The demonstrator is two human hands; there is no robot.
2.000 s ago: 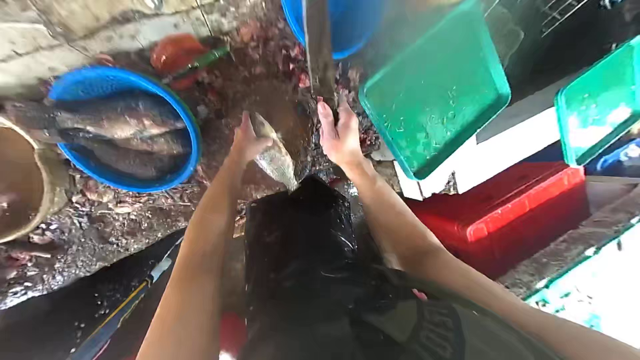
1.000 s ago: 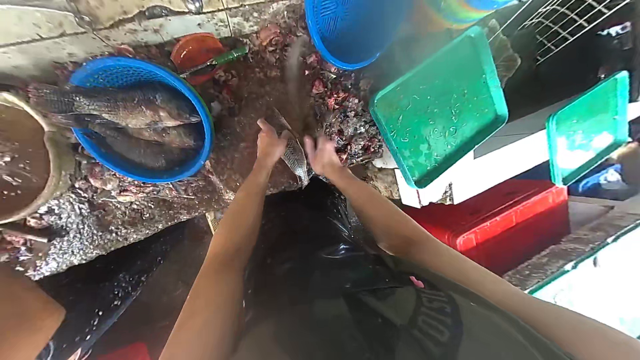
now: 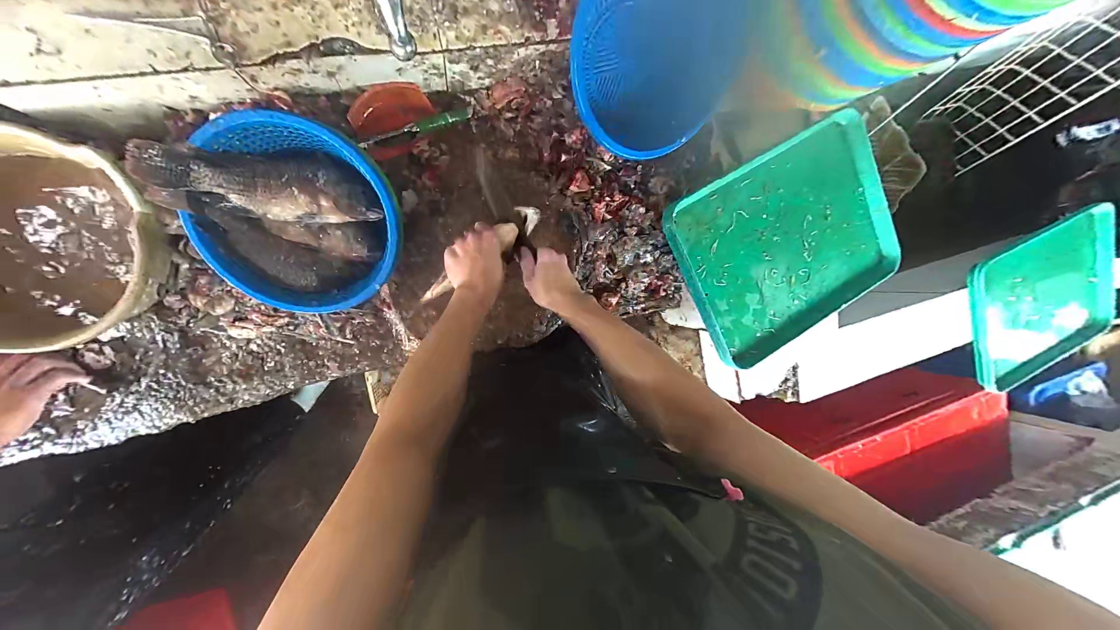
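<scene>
On the wet, dark board at the centre, my left hand (image 3: 475,261) grips a fish (image 3: 505,234), its pale tail end showing below my fingers. Close beside it on the right, my right hand (image 3: 549,276) is closed around the dark handle of a knife, whose blurred blade (image 3: 495,185) points away from me. A small pale piece (image 3: 528,219) sticks up between the hands. Left of them, whole dark fish (image 3: 262,182) lie in a blue plastic basket (image 3: 391,254). A green-handled knife (image 3: 437,122) rests by an orange-red bowl (image 3: 389,107).
Fish scraps (image 3: 612,206) lie right of the board. Beyond are a blue basket (image 3: 582,87), a green tray (image 3: 792,245), another green tray (image 3: 1046,293) and a red box (image 3: 910,429). At far left stands a tub of murky water (image 3: 131,289), with another person's hand (image 3: 35,389) below it.
The knife was raised upright in my right hand two seconds ago; now it is down at the fish. The fish has turned under my left hand. Another person's hand shows at far left.
</scene>
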